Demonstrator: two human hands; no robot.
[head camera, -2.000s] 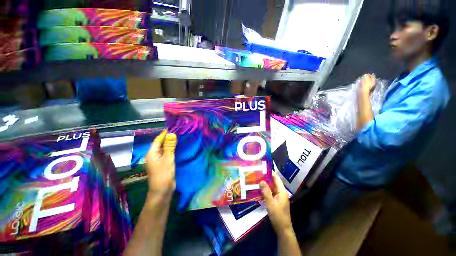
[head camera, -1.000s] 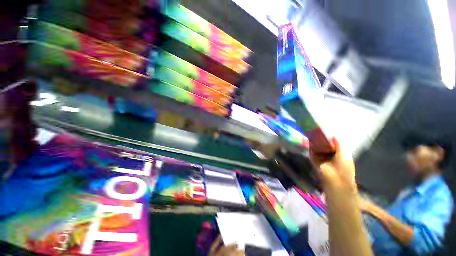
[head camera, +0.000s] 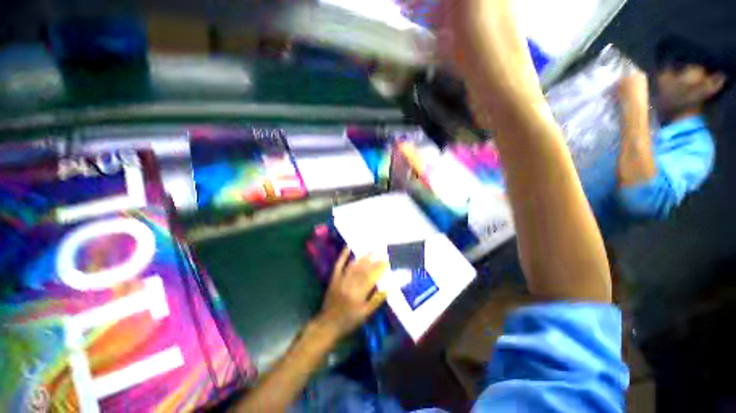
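Observation:
A gift box (head camera: 440, 278) lies tilted with its white back up, showing a dark device picture, in front of me right of centre. My left hand (head camera: 357, 284), with yellow covering on its fingers, grips its left edge. My right forearm crosses the right side upward. My right hand (head camera: 464, 28) is blurred and cut off by the top edge, near the pale shelf, so what it holds cannot be told. A large swirl-printed box stack (head camera: 113, 282) with white lettering stands at the left.
Printed boxes (head camera: 242, 169) and white trays (head camera: 329, 161) lie in a row on the dark green conveyor (head camera: 266, 278). The pale shelf (head camera: 367, 36) runs above. A person in light blue (head camera: 674, 173) at the right holds clear plastic (head camera: 593, 105).
The printed box held in both hands two seconds ago was raised by my right hand toward the shelf and is no longer clearly seen. My left hand is now on the white-backed box. The view has shifted.

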